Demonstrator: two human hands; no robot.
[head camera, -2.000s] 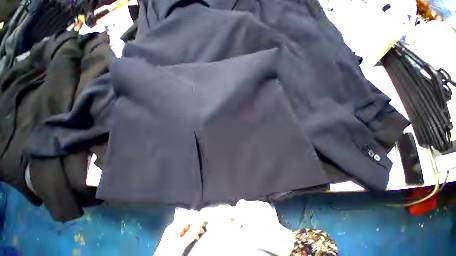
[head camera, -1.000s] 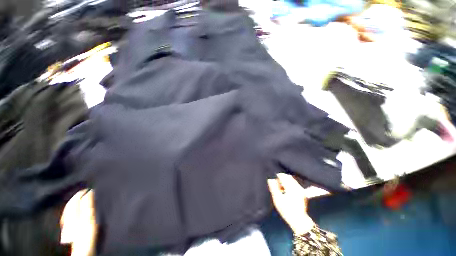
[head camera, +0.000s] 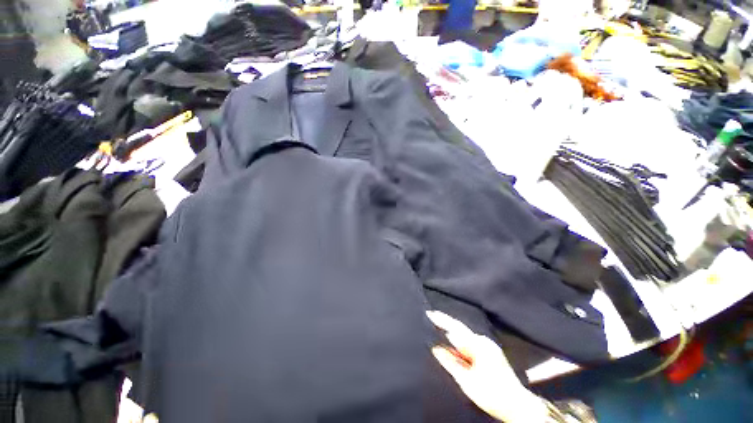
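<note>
A dark navy jacket (head camera: 289, 273) lies back up in front of me, its collar edge towards the table's far side. Another dark jacket (head camera: 450, 198) lies beneath it, with open lapels and a sleeve with small cuff buttons reaching right. My right hand (head camera: 483, 372) is at the upper jacket's right edge, with a tiny red item (head camera: 459, 356) between its fingers; whether it also grips cloth is unclear. My left hand (head camera: 130, 406) is a small bright patch at the bottom left, mostly hidden by the jacket and cut off.
Dark brownish-black garments (head camera: 74, 240) lie at left. An orange-handled tool (head camera: 169, 126) is at upper left. Thin black bars (head camera: 615, 211) fan out at right beside a flat black rectangle (head camera: 629, 301). Blue plastic bags (head camera: 528, 51) lie at the back. A red object (head camera: 684, 362) is below the table's right edge.
The view has tilted up towards the far side. The upper jacket's vented lower part has moved down out of view, and its collar edge shows. My left hand is now mostly hidden.
</note>
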